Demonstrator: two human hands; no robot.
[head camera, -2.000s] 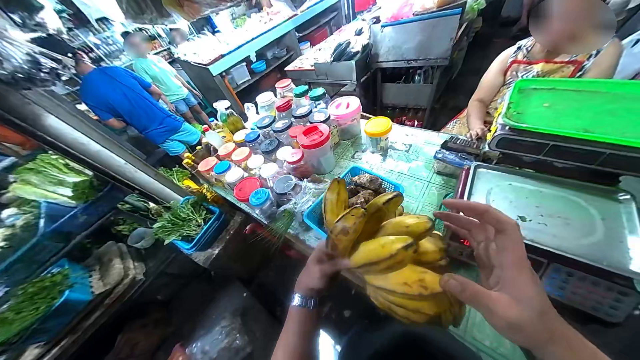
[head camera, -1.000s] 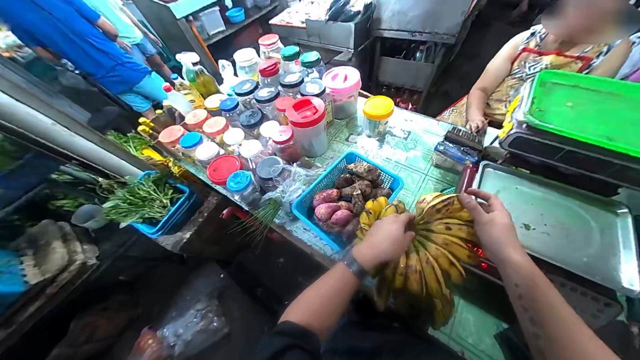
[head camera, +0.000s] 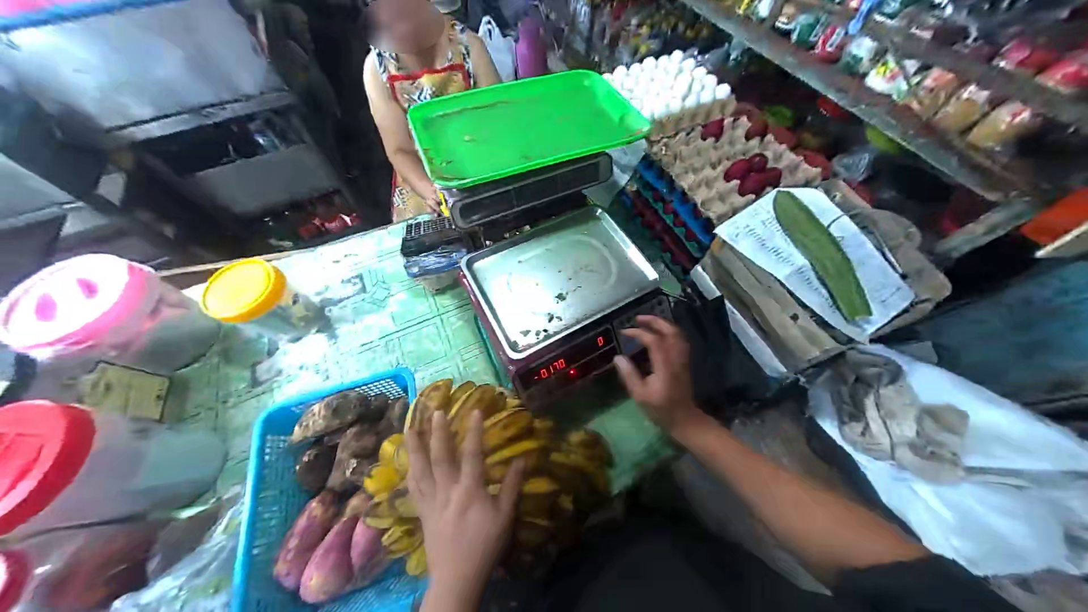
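My left hand (head camera: 463, 497) rests with spread fingers on a large bunch of yellow bananas (head camera: 510, 433), which leans over the right side of a blue plastic basket (head camera: 255, 510). Brown root crops (head camera: 340, 425) and purple sweet potatoes (head camera: 327, 552) lie in that basket. My right hand (head camera: 659, 370), fingers apart and holding nothing, is at the front panel of a digital scale (head camera: 565, 361) with lit red digits. Its metal pan (head camera: 561, 276) bears only small dark bits. Behind it stands another scale with a green tray (head camera: 527, 127).
Jars with a pink lid (head camera: 72, 302), a red lid (head camera: 38, 463) and a yellow lid (head camera: 244, 291) stand left. A person (head camera: 425, 76) is behind the counter, near a calculator (head camera: 429, 234). Right are egg trays (head camera: 731, 161) and a long green vegetable (head camera: 820, 251) on paper.
The view has swung right. The bananas, handled by both hands earlier, now lie under my left hand alone. My right hand has left them and moved to the scale's panel.
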